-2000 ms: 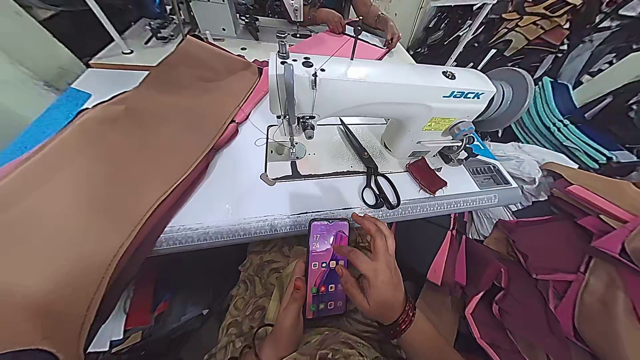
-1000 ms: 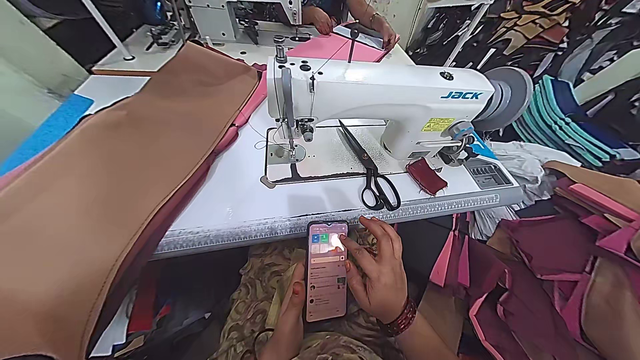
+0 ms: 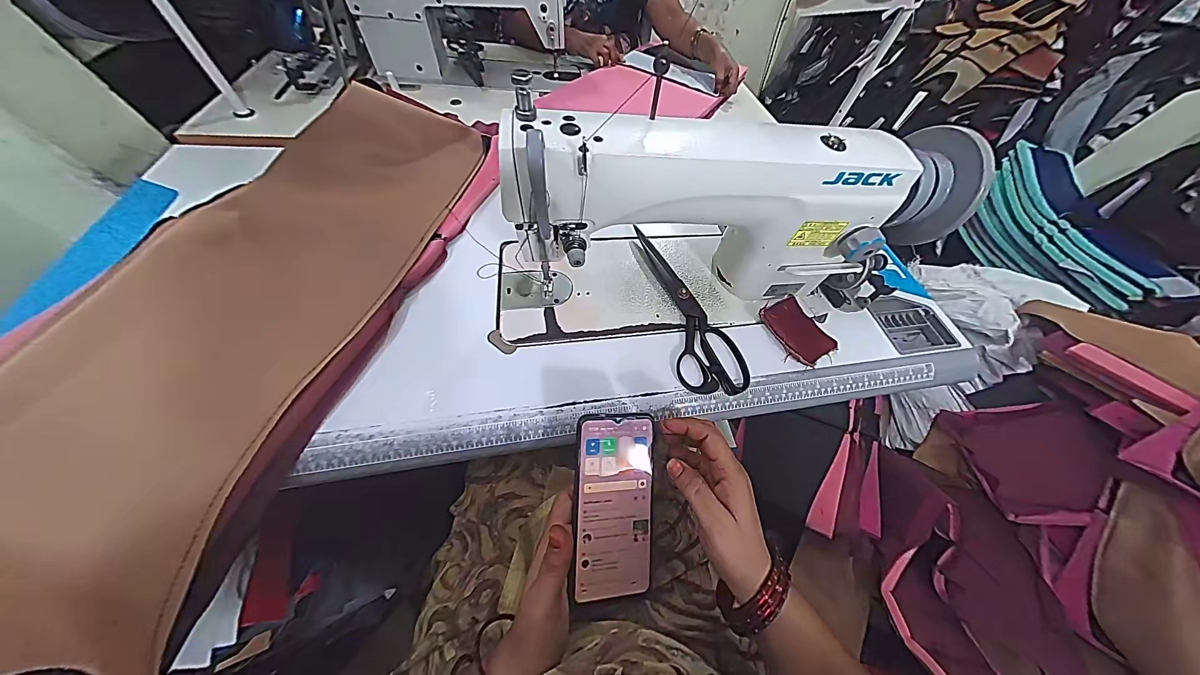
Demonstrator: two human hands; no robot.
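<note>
A smartphone (image 3: 614, 516) with its lit screen facing up is held over the lap, just below the sewing table's front edge. My left hand (image 3: 539, 600) grips its left side, the fingers behind it hidden. My right hand (image 3: 717, 511), with red bangles at the wrist, is beside the phone's upper right edge, fingers apart; whether they touch it I cannot tell. Beyond stands a white Jack sewing machine (image 3: 694, 164). Black-handled fabric scissors (image 3: 691, 319) lie partly on its metal bed, handles toward me. Right of them is a small maroon fabric piece (image 3: 797, 331).
A long brown panel with maroon and pink edging (image 3: 234, 309) drapes over the table's left side. Across, a co-worker's hands (image 3: 717, 66) hold pink material (image 3: 623, 92) by another machine. Maroon and pink pieces (image 3: 1012, 478) pile at right, below stacked teal and navy pieces (image 3: 1050, 225).
The phone's screen went from a home screen with icons to a page with tiles and a list. My right hand's fingers have moved off the screen to the phone's right side.
</note>
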